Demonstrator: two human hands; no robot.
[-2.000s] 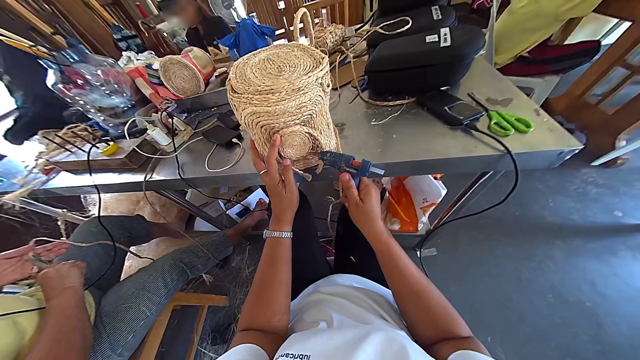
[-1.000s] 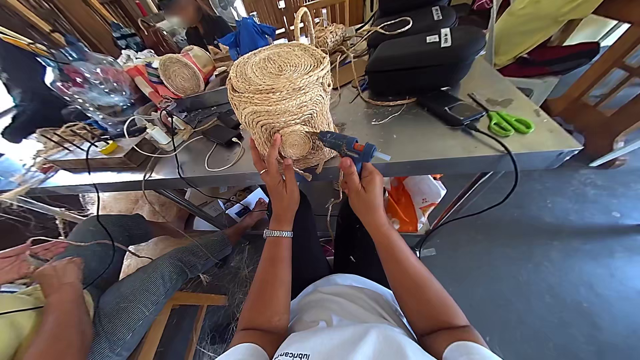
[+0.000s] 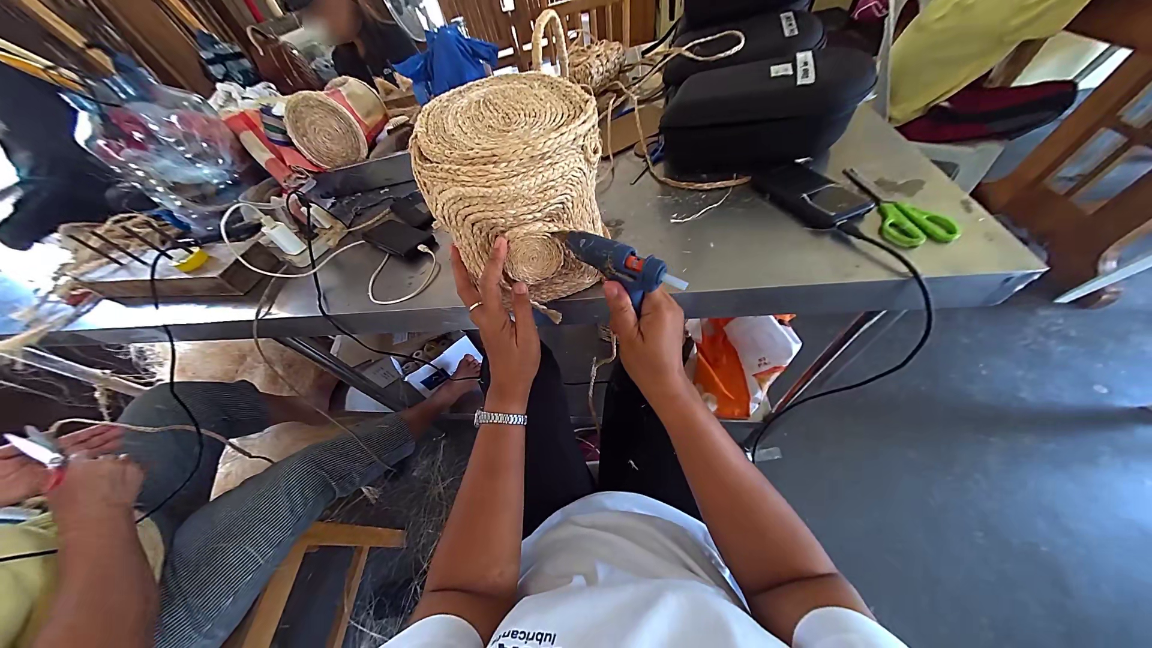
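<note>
A braided natural-fibre basket (image 3: 504,153) lies on its side at the edge of the metal table (image 3: 765,270), its handle rising behind it. My left hand (image 3: 500,315) rests its spread fingers against the basket's near side, beside a small coiled round (image 3: 533,258) of the same braid. In my right hand (image 3: 648,333) is a blue hot glue gun (image 3: 621,261), its nozzle touching or very close to the top of that round. A clear glue stick sticks out of the gun's back. A loose braid end hangs below the basket.
Black cases (image 3: 765,108), a black device (image 3: 810,193) with a cable and green-handled scissors (image 3: 918,223) lie to the right. Leftward are cords, a wooden block with spikes (image 3: 171,270) and another basket (image 3: 326,129). A seated person (image 3: 90,504) works at lower left.
My right hand has tilted the glue gun, and its nozzle has moved from the right of the small round to its upper edge. My left hand has stayed on the basket.
</note>
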